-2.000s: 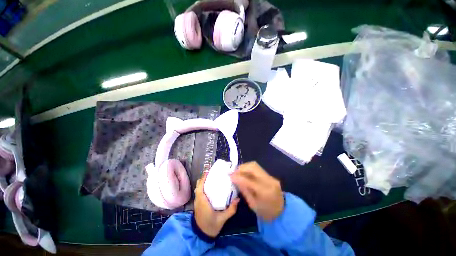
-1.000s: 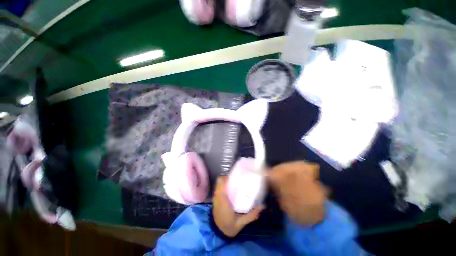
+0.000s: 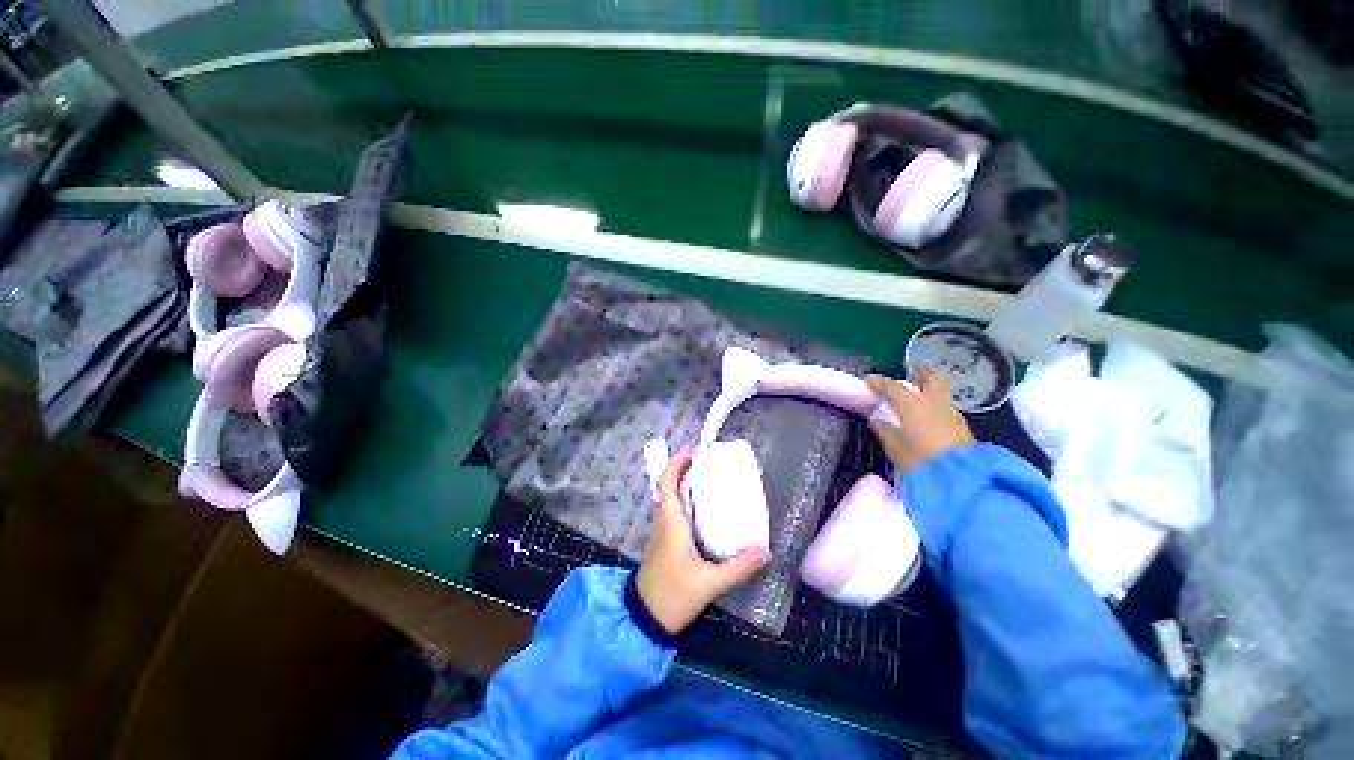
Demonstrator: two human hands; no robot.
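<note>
White and pink cat-ear headphones [image 3: 809, 386] lie over a dark grey patterned bag [image 3: 594, 401] on a black mat [image 3: 512, 557]. My left hand [image 3: 691, 557] holds the left ear cup, thumb and fingers around its outer side. My right hand [image 3: 918, 420] grips the right end of the headband and covers the ear there. The right ear cup [image 3: 861, 546] shows pink and white below my right hand. A small white piece [image 3: 656, 466] shows beside the left cup.
A round tin [image 3: 962, 367], a whitish bottle [image 3: 1059, 302], white sheets [image 3: 1136, 431] and clear plastic [image 3: 1292, 535] are at the right. More headphones lie left [image 3: 238, 364] and on a bag beyond the pale rail [image 3: 913, 186]. Patterned bags [image 3: 104, 297] lie far left.
The view has swung left. My right hand has moved from the right ear cup up to the headband. My left hand has moved from the right cup to the left cup.
</note>
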